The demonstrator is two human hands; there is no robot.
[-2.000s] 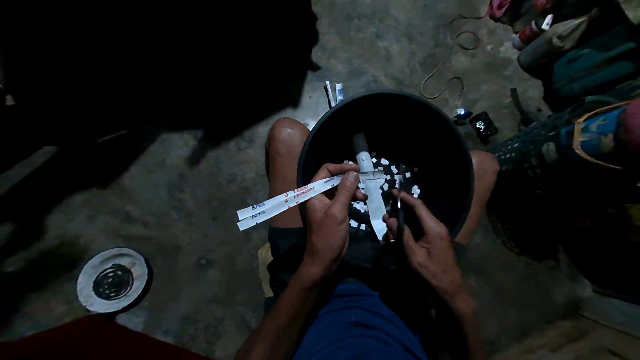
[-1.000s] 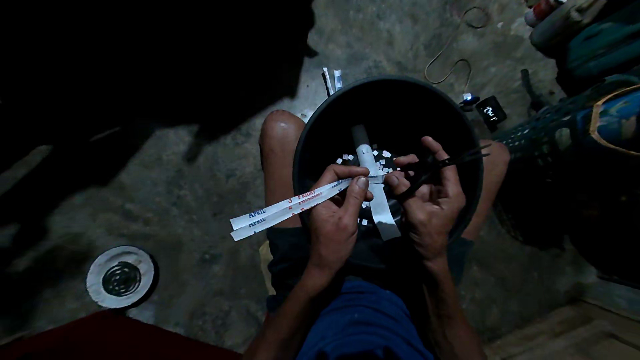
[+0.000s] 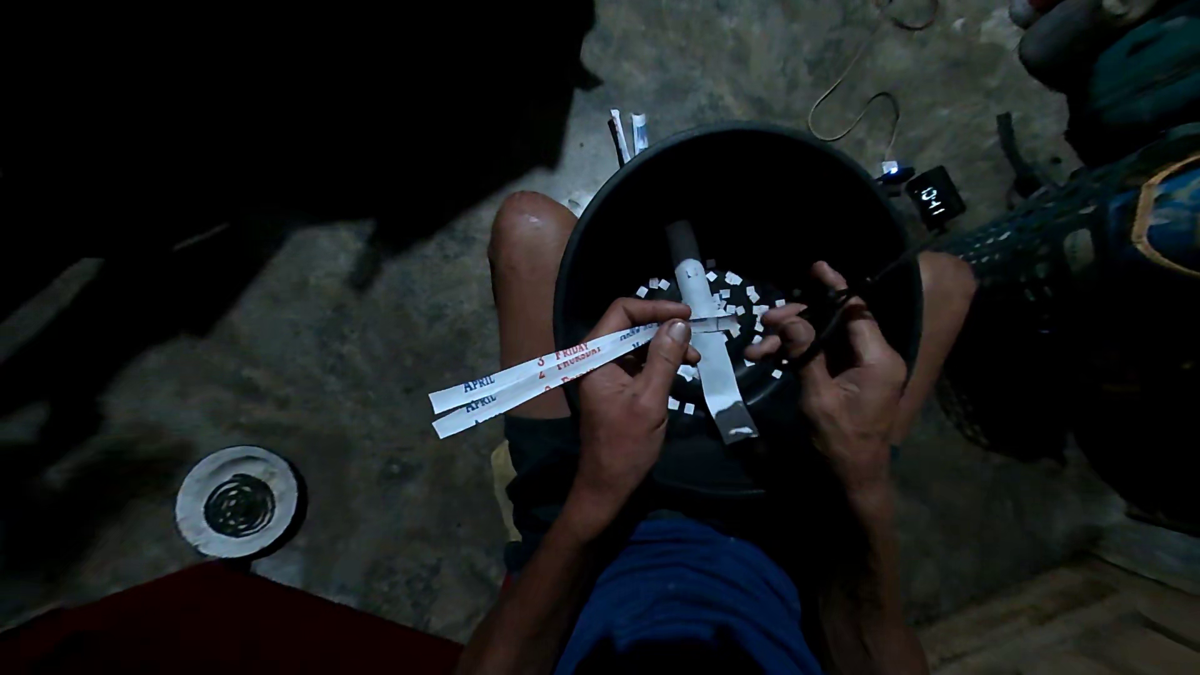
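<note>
My left hand (image 3: 637,394) pinches printed paper strips (image 3: 511,380) between thumb and fingers; their long ends stick out to the left. Beyond my fingertips the strips' short end crosses over a longer pale strip (image 3: 720,375) that lies lengthwise over the dark bucket (image 3: 600,202). Dark scissors (image 3: 834,323) hang in the fingers of my right hand (image 3: 844,375), on the right side of the bucket; their blades are hard to make out in the shadow. Small white cut paper pieces (image 3: 753,293) are scattered in the bucket, which stands between my knees.
A round whitish dish with a dark coil (image 3: 237,502) is on the concrete floor at left. Behind the bucket are folded strips (image 3: 639,133), a thin cable (image 3: 858,111) and a small lit digital clock (image 3: 935,197). A dark mesh container (image 3: 1041,225) stands at right.
Since two seconds ago my right hand has turned, and the scissors have swung away from the strips toward the right. My left hand keeps its hold on the strips.
</note>
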